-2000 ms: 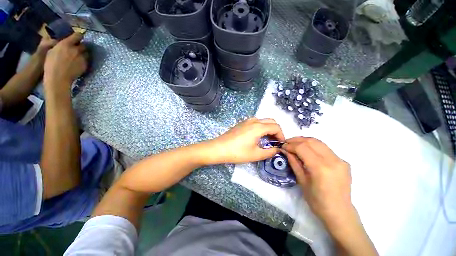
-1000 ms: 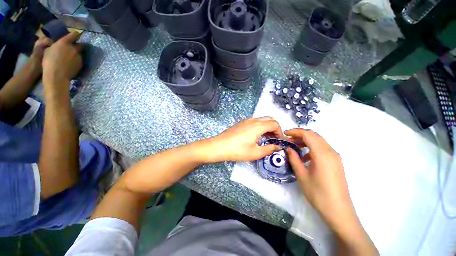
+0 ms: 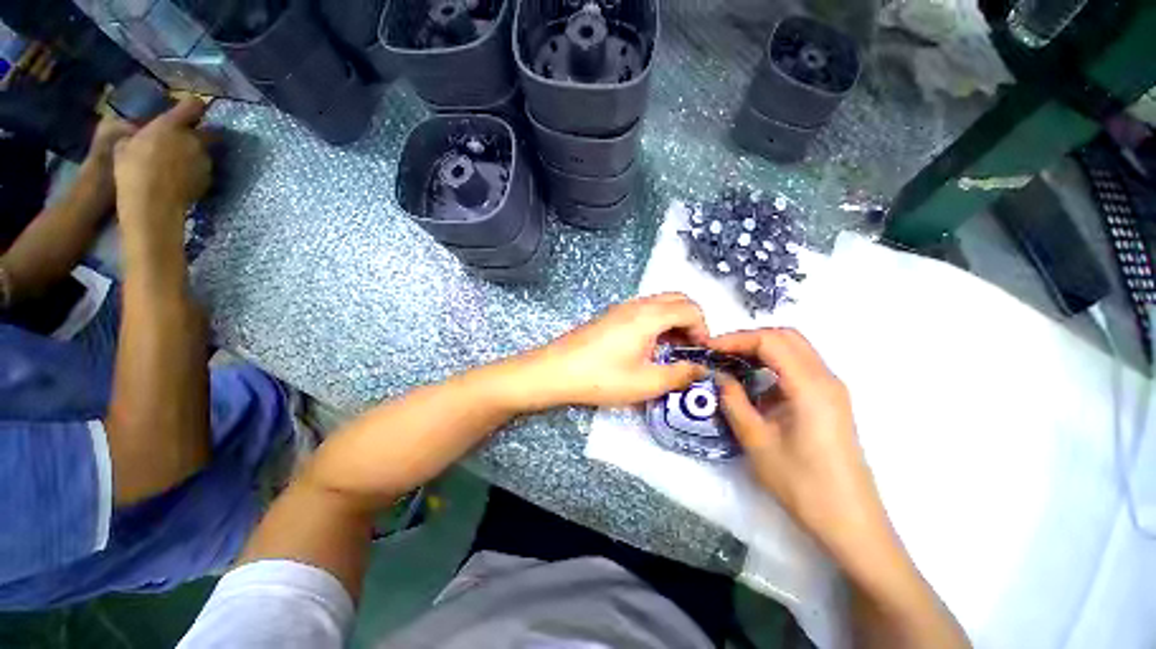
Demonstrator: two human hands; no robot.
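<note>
A black rounded housing with a pale ringed central boss lies on the white foam sheet. My left hand grips the housing's far left rim between thumb and fingers. My right hand is at its far right side, fingers and thumb closed around the far rim, near the left fingertips. Whether a small insert is between the right fingers is hidden. A heap of small dark inserts with whitish ends lies on the foam beyond my hands.
Stacked black housings stand beyond on the bubble wrap; another stack stands at the back. A green post, a flat black slab and a keyboard are at right. A neighbour's forearms are at left.
Since two seconds ago, my right fingers have moved from the housing's near-centre edge to its far right rim. My left hand keeps its hold. The camera view has shifted slightly.
</note>
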